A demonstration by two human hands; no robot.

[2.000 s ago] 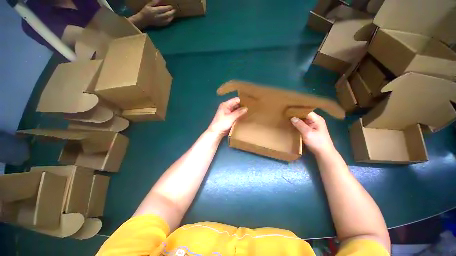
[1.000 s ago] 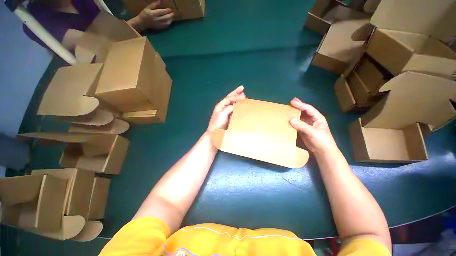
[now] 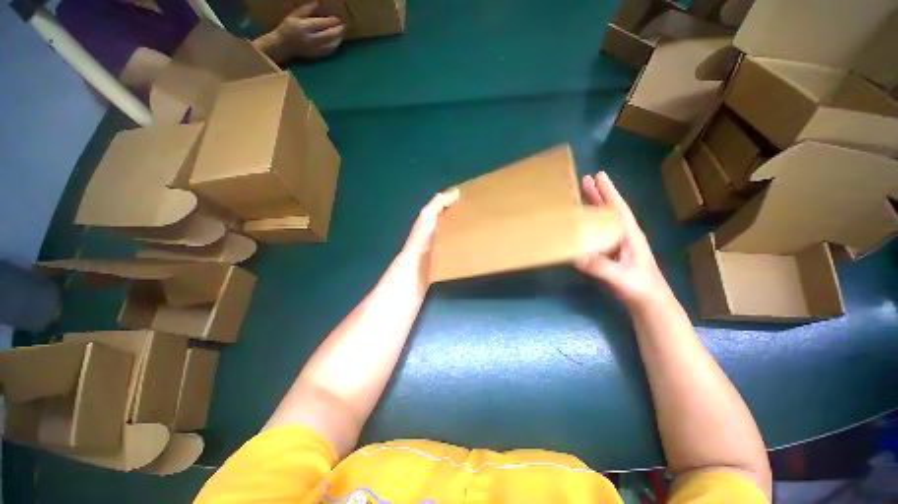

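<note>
A brown cardboard mailer box (image 3: 507, 219) is tilted in front of me with its lid folded over. A rounded lobe of its tuck flap sticks out at the right end, and that end is blurred. My left hand (image 3: 427, 228) holds the box's left end; most of its fingers are hidden behind the box. My right hand (image 3: 622, 246) is at the right end around the lobe, thumb below and fingers above. The box's inside is hidden.
Stacked boxes (image 3: 246, 148) and open boxes (image 3: 187, 300) stand at the left. A cluster of open boxes (image 3: 768, 281) is at the right. Another person's hand (image 3: 307, 34) holds a box at the top. All are on a shiny green table (image 3: 473, 374).
The box's upright lid has come down over the tray. The box has since turned, its left side nearer me, and the flap has swung from the front to the right.
</note>
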